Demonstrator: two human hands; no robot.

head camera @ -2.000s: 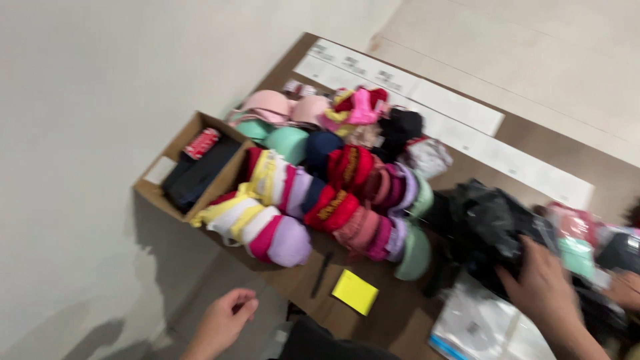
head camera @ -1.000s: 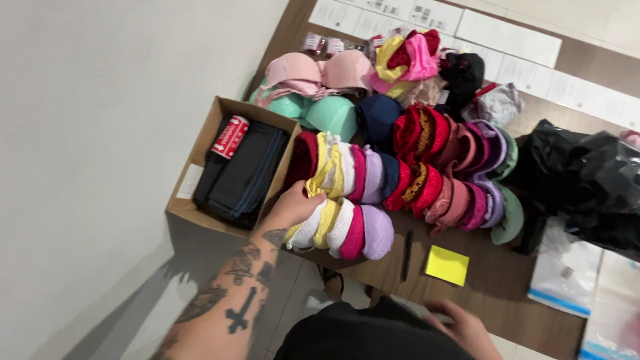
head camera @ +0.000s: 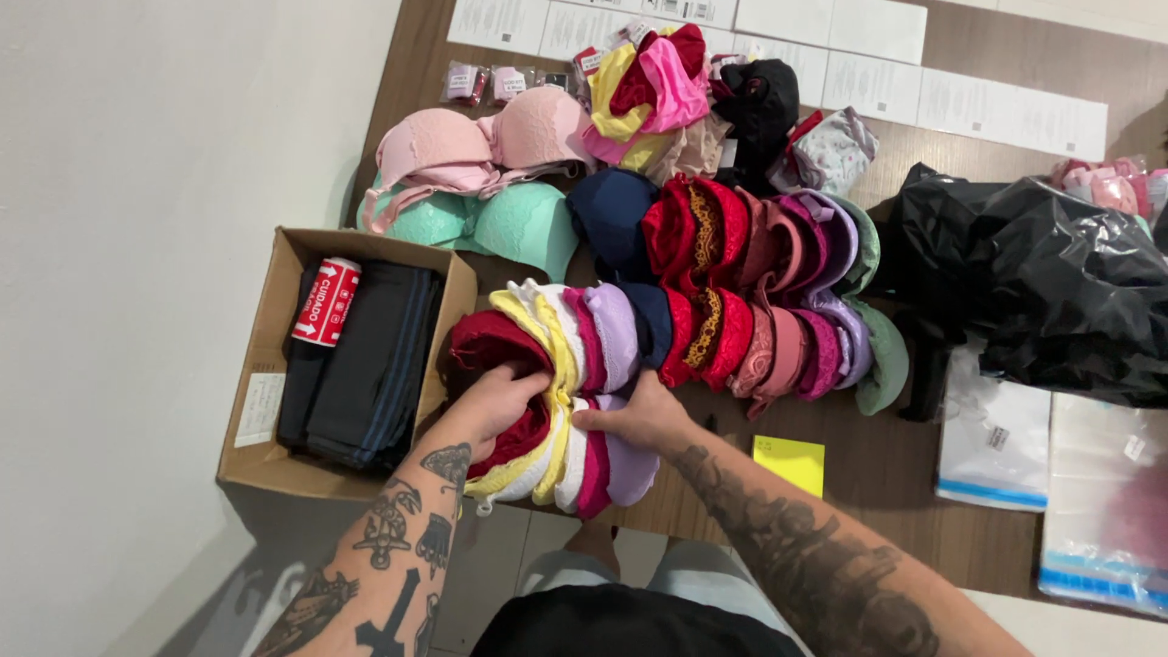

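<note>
Stacked bras in dark red, yellow, white, magenta and lilac lie near the table's front edge. My left hand point(head camera: 497, 401) rests on the dark red bra point(head camera: 497, 342) at the stack's left end, its fingertips hidden between the cups. My right hand point(head camera: 639, 415) presses its thumb against a white bra point(head camera: 577, 438), the other fingers behind the lilac bra point(head camera: 611, 336). Whether either hand grips a bra is hard to tell. A second row holds red bras point(head camera: 730, 338), pink, magenta, lilac and green ones. Behind lie a navy bra point(head camera: 613, 219), mint bra point(head camera: 529, 224) and pink bra point(head camera: 538, 128).
Left of the stack is an open cardboard box point(head camera: 242, 465) with dark folded bags point(head camera: 370, 365) and a red-and-white tape roll point(head camera: 327, 301). Right are a black plastic bag point(head camera: 1049, 274), clear plastic bags point(head camera: 990, 438) and a yellow sticky-note pad point(head camera: 789, 464). Panties point(head camera: 652, 91) and white labels point(head camera: 1004, 109) lie behind.
My right hand has come from the front edge onto the bra stack. My left hand, off the stack two seconds ago, stays at its left end. The view is closer and shifted.
</note>
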